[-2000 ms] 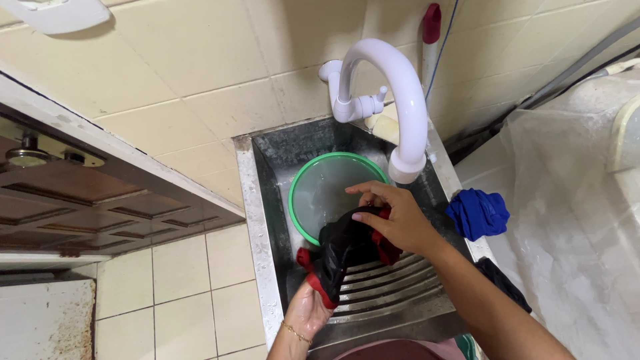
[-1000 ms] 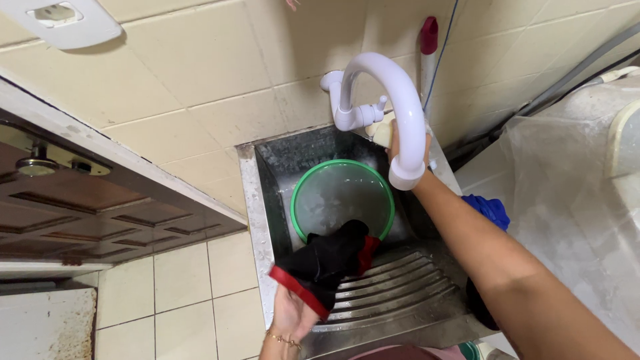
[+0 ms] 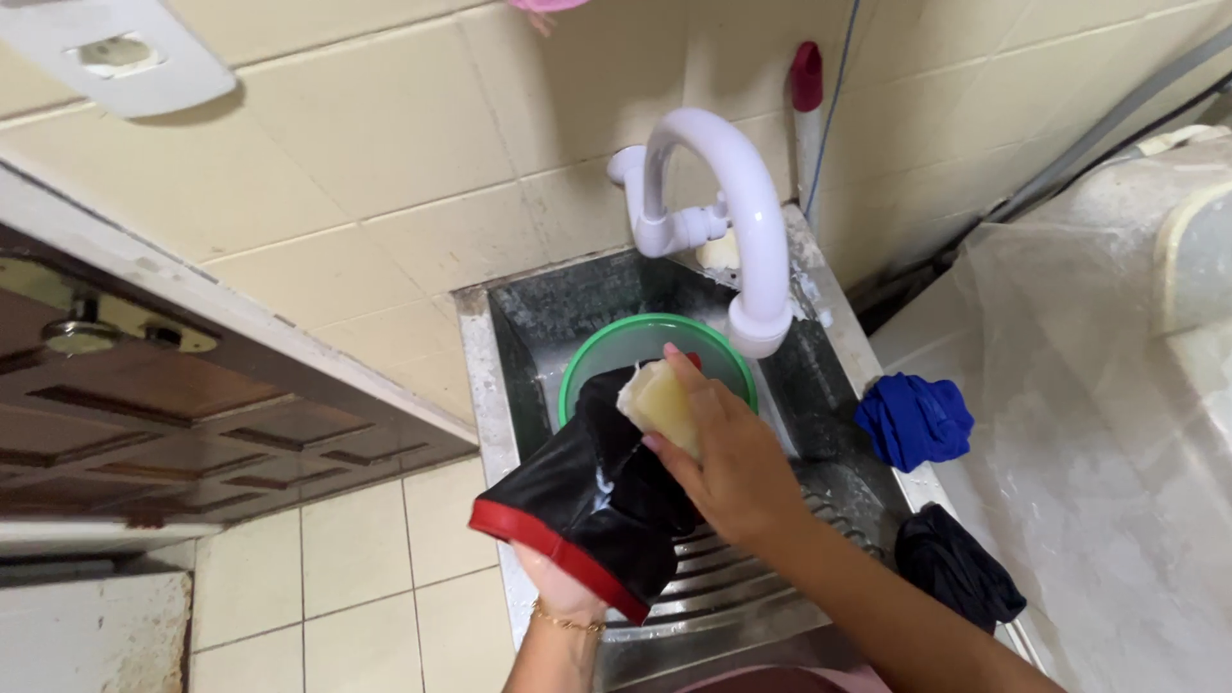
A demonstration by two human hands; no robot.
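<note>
Over the steel washboard (image 3: 712, 597) and the green-rimmed basin (image 3: 597, 342) is a black cloth garment with red trim (image 3: 587, 481). My left hand (image 3: 560, 582) is partly inside it at the red hem, its fingers hidden under the cloth. A whitish smear lies on the black fabric. My right hand (image 3: 727, 452) grips a pale yellow bar of soap (image 3: 662, 404) against the garment's upper part. A white curved faucet (image 3: 760, 221) stands above the basin; no flow of water shows from its spout.
The steel sink's rim (image 3: 481, 366) surrounds the basin. On its right edge rest a bundled blue cloth (image 3: 914, 421) and a bundled black cloth (image 3: 958, 568). Another pale piece (image 3: 719, 252) sits behind the faucet. A panelled door (image 3: 192, 414) stands left, a plastic-covered surface (image 3: 1088, 404) right.
My right hand was behind the faucet one second ago; now it is over the garment with the soap in it. The garment is spread more over my left hand.
</note>
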